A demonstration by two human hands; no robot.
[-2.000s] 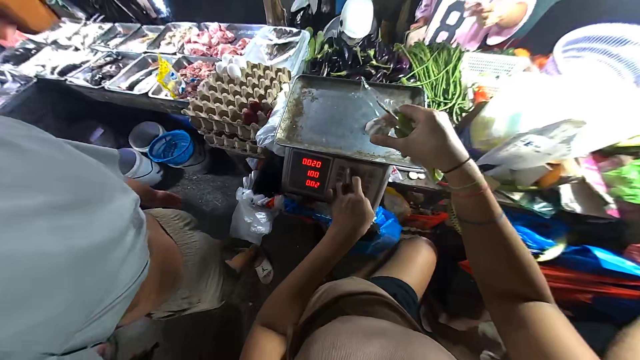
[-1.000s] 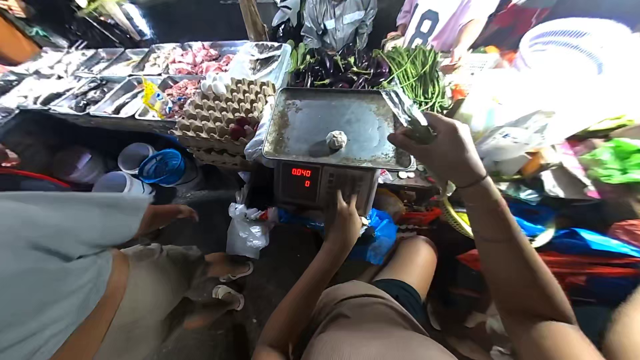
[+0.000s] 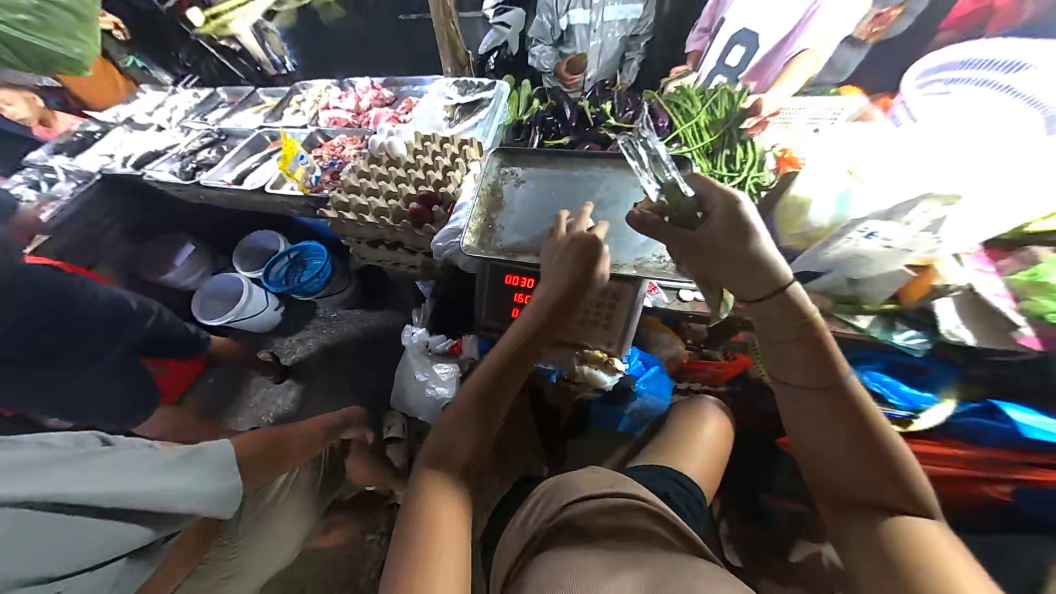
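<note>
My left hand (image 3: 577, 247) reaches over the front of the metal pan (image 3: 536, 177) of a digital scale. Its fingers are bent around a small whitish thing, mostly hidden; whether they grip it I cannot tell. Below the pan, red digits glow on the scale's display (image 3: 518, 297), and my left forearm covers part of the keypad (image 3: 598, 313). My right hand (image 3: 709, 227) is closed at the pan's right edge on a clear plastic bag (image 3: 653, 161) and something green (image 3: 681, 206) at its base.
Egg trays (image 3: 404, 177) are stacked left of the scale, with metal trays of fish and meat (image 3: 359, 103) beyond. Eggplants (image 3: 569, 124) and long green beans (image 3: 714, 132) lie behind the pan. Buckets (image 3: 235, 301) stand on the floor. People are at the left and across the stall.
My left hand has moved up from the keypad to the pan, where a whitish round thing lay in view one second ago. My right hand still holds the bag. The display's digits differ.
</note>
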